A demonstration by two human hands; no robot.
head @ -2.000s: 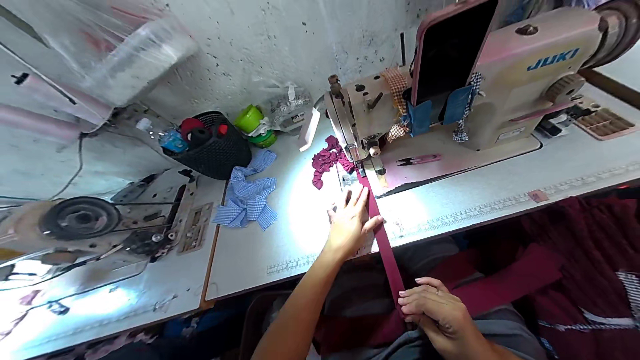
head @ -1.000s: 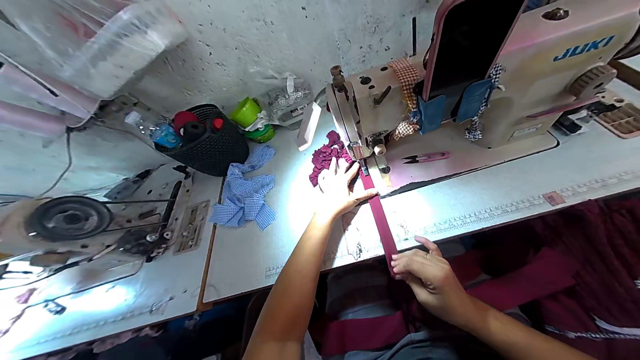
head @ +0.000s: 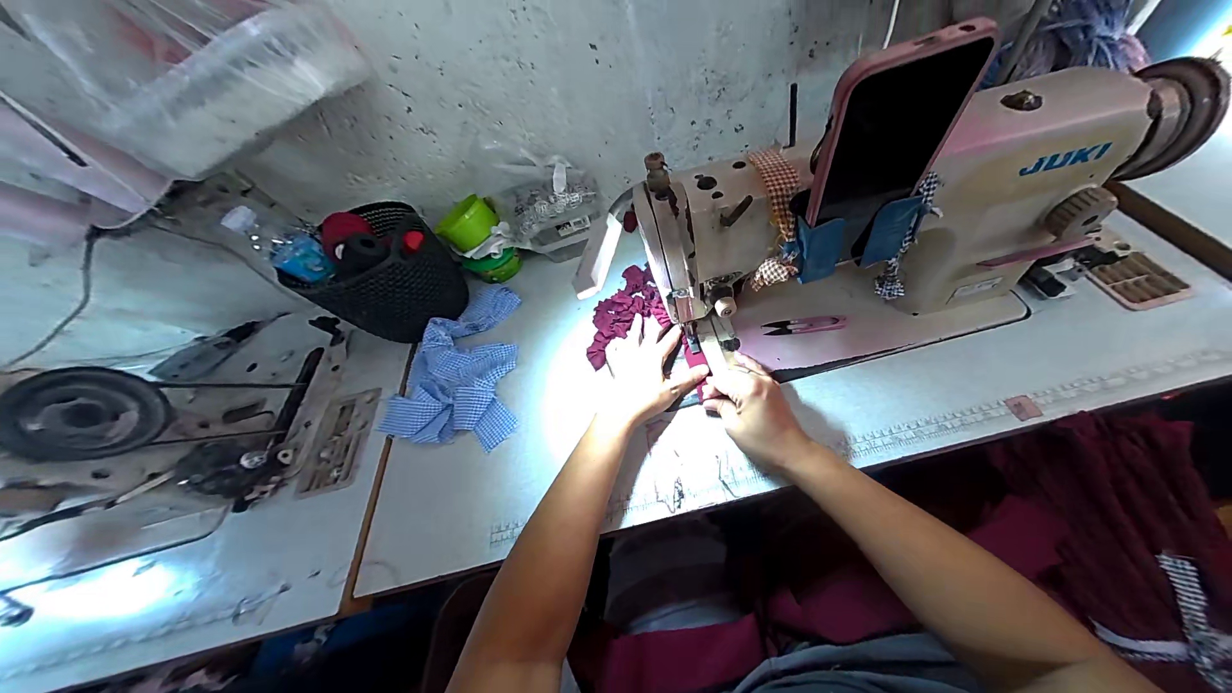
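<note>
A Juki sewing machine [head: 991, 192] stands on the white table, its needle and presser foot over a maroon fabric strip [head: 695, 361]. Just left of the foot, my left hand [head: 640, 371] lies fairly flat, fingertips by a gathered maroon ruffle [head: 626, 313] and thumb near the strip. My right hand [head: 756, 404] is at the strip's near end, in front of the foot, with thumb and fingers closed on it. The two hands almost meet there. Pink-handled thread snips [head: 807, 325] lie on the machine bed to the right of the foot.
A phone [head: 900, 120] is strapped upright to the machine. Blue checked cloth [head: 457, 375], a black basket [head: 385, 289] with a bottle and thread spools, and green containers [head: 469, 226] sit to the left. A second sewing machine [head: 154, 433] stands far left. Maroon fabric [head: 1107, 510] hangs at lower right.
My right hand has moved up from the table's front edge to the presser foot. The long strip that stretched toward my lap now shows only as a short piece by the foot.
</note>
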